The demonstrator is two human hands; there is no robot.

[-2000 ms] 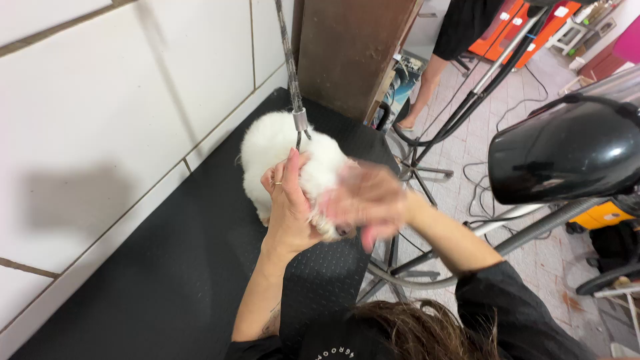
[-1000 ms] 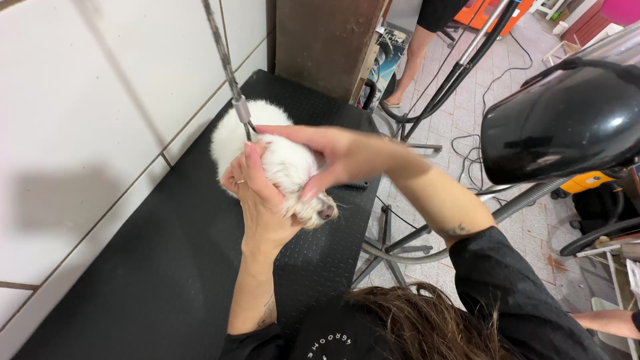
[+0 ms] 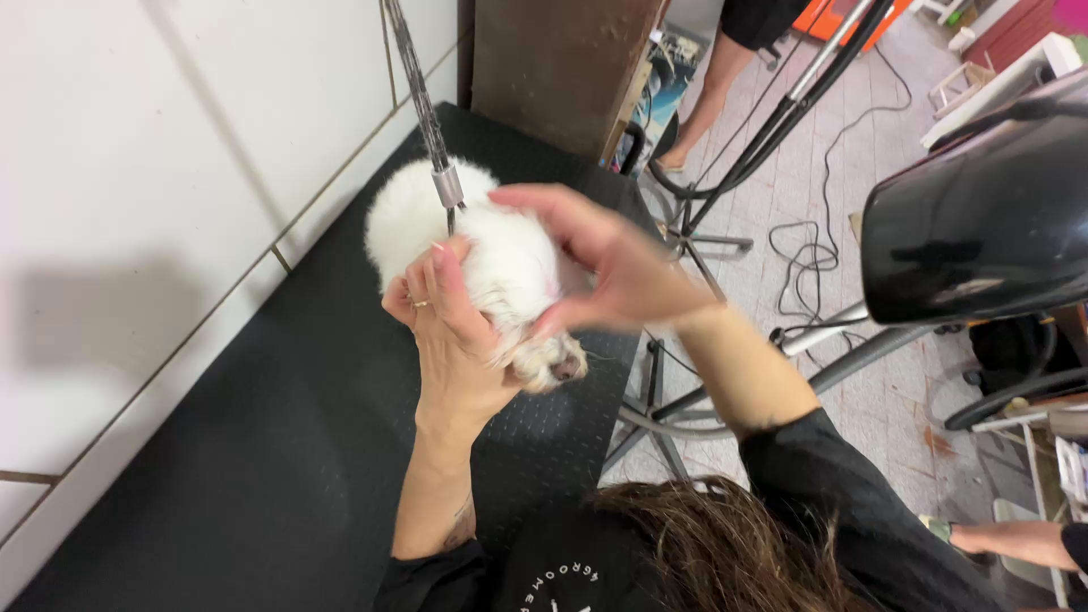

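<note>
A small white dog (image 3: 510, 263) sits on a black textured grooming table (image 3: 314, 442), its muzzle pointing to the lower right. A dark grooming loop with a metal clasp (image 3: 447, 185) runs down to its neck. My left hand (image 3: 450, 327) cups the near side of the dog's head and neck, a ring on one finger. Slightly blurred, my right hand (image 3: 608, 263) lies against the far side of the head, thumb near the muzzle and fingers spread toward the back of the head. Part of the dog's face is hidden by my hands.
White wall panels (image 3: 212, 127) border the table on the left. At the right is a black dryer (image 3: 977, 212), with wheeled metal stands (image 3: 680, 229) and cables (image 3: 807, 255) on the floor. A brown cabinet (image 3: 552, 76) stands behind. One person's leg (image 3: 710, 93) and another person's arm (image 3: 1011, 544) show.
My right hand has moved from over the front of the dog's face to the far side of its head, where its fingers are spread. My left hand stays at the dog's head.
</note>
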